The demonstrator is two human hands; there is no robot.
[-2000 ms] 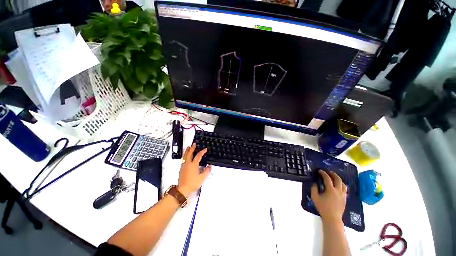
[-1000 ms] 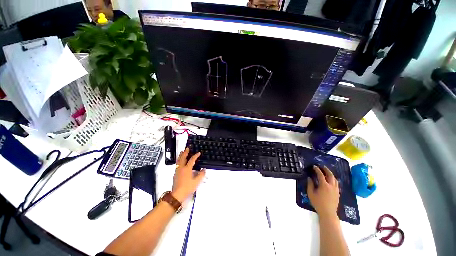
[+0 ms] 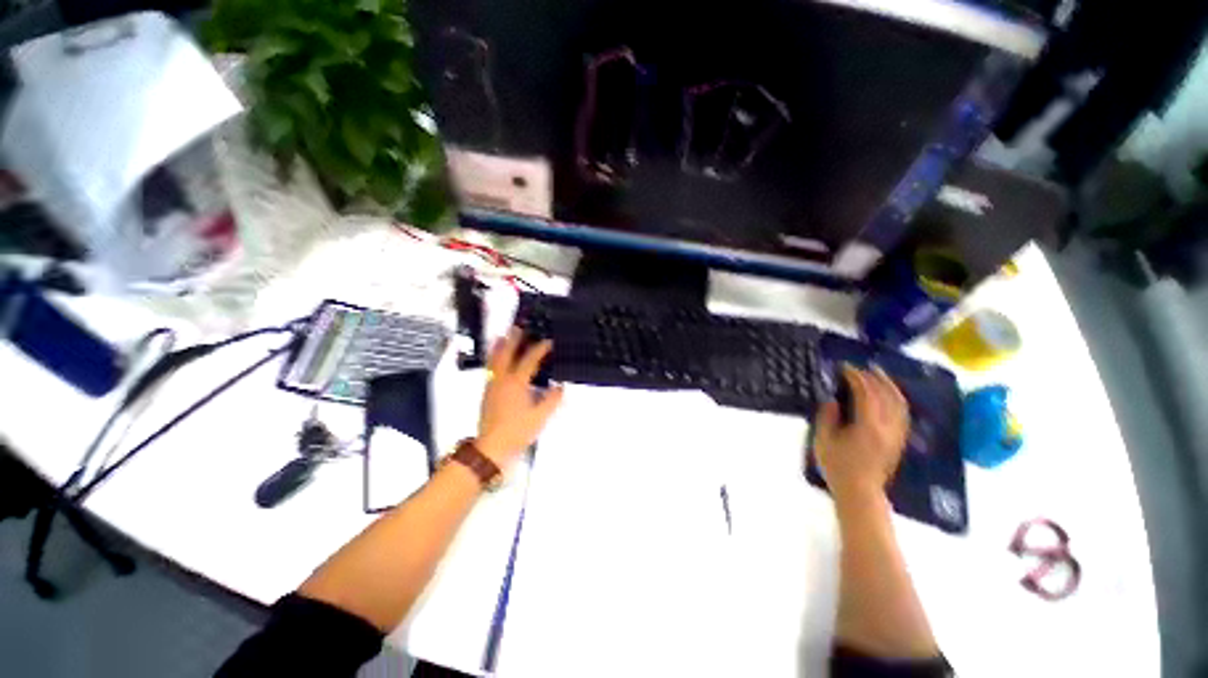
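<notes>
The picture is blurred. The monitor (image 3: 530,119) shows outlined garment pieces on a black screen, with a light box at its lower left. My left hand (image 3: 514,397) rests at the left end of the black keyboard (image 3: 662,347), fingers apart and holding nothing. My right hand (image 3: 861,431) lies over the small black mouse (image 3: 844,393) on the dark mouse pad (image 3: 934,437); the hand covers most of the mouse. White paper (image 3: 636,530) lies below the keyboard with a thin pen (image 3: 726,509) on it.
A calculator (image 3: 378,347), smartphone (image 3: 398,437), keys (image 3: 315,444), hanger (image 3: 199,411) and blue bottle (image 3: 66,338) are at left. A plant (image 3: 338,113) and paper-filled basket stand behind. Yellow tape roll (image 3: 980,340), blue dispenser (image 3: 988,427) and red-handled scissors (image 3: 1047,558) are at right.
The view has tilted down, so the monitor and desk items sit higher in it. A light box has appeared on the screen. Both hands remain at the keyboard and mouse.
</notes>
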